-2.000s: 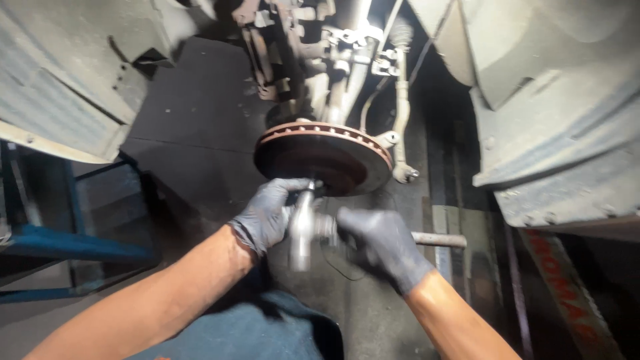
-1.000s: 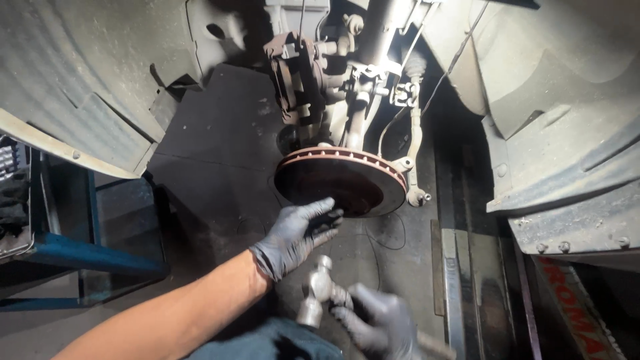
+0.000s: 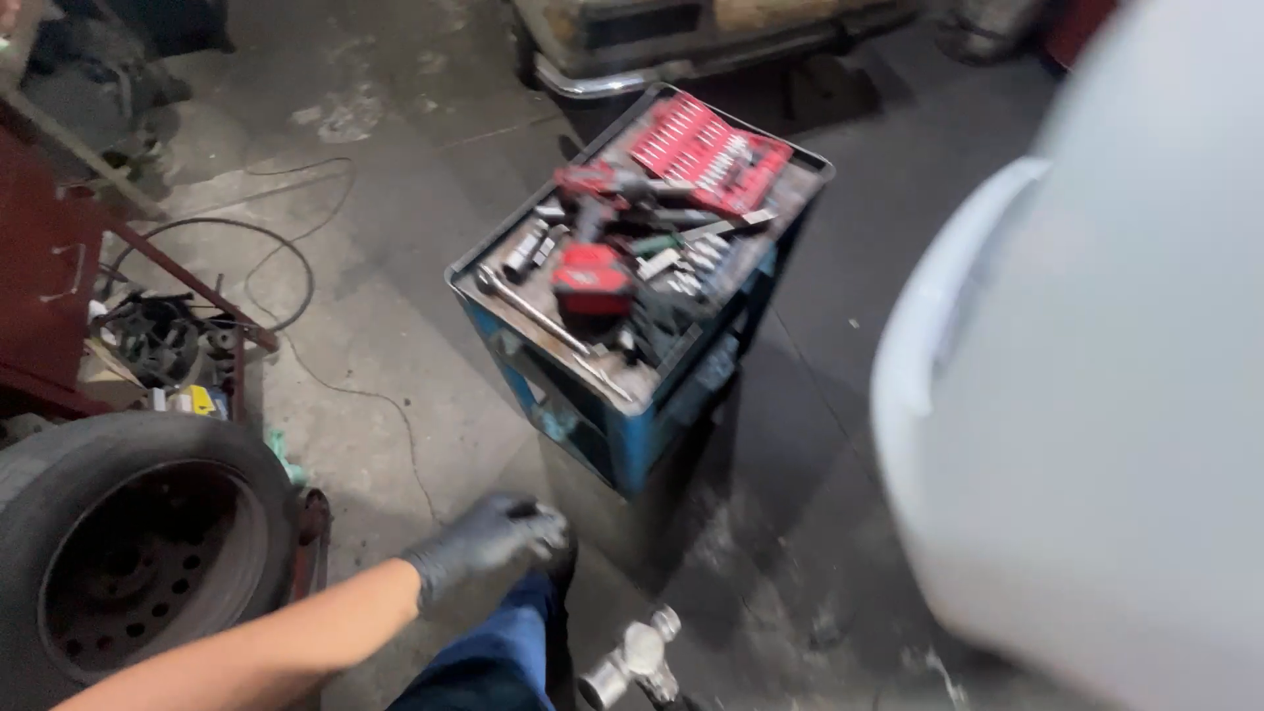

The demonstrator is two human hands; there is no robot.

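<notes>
My left hand (image 3: 489, 543), in a black glove, is over the floor at lower centre, above my blue-clad leg. Its fingers are loosely curled and blurred, with nothing seen in them. The metal head of a ball-peen hammer (image 3: 640, 656) rises from the bottom edge, right of that leg. Only a dark sliver of my right hand (image 3: 681, 702) shows at its handle; the rest is cut off. Ahead stands a blue tool cart (image 3: 632, 444) bearing a red cordless impact wrench (image 3: 592, 247), a ratchet (image 3: 533, 311), sockets (image 3: 525, 249) and a red tool case (image 3: 711, 153).
A wheel with a tyre (image 3: 272, 494) is at lower left, near a dark red metal cabinet (image 3: 44, 257). A hose (image 3: 306, 272) and thin cable cross the floor. A pale, blurred vehicle body panel (image 3: 1086, 395) fills the right side. A chrome-edged vehicle bumper (image 3: 602, 84) is beyond the cart.
The view has swung from the brake disc and suspension to the tool cart. My left hand, near the disc before, is now over the floor. The hammer is still low in view.
</notes>
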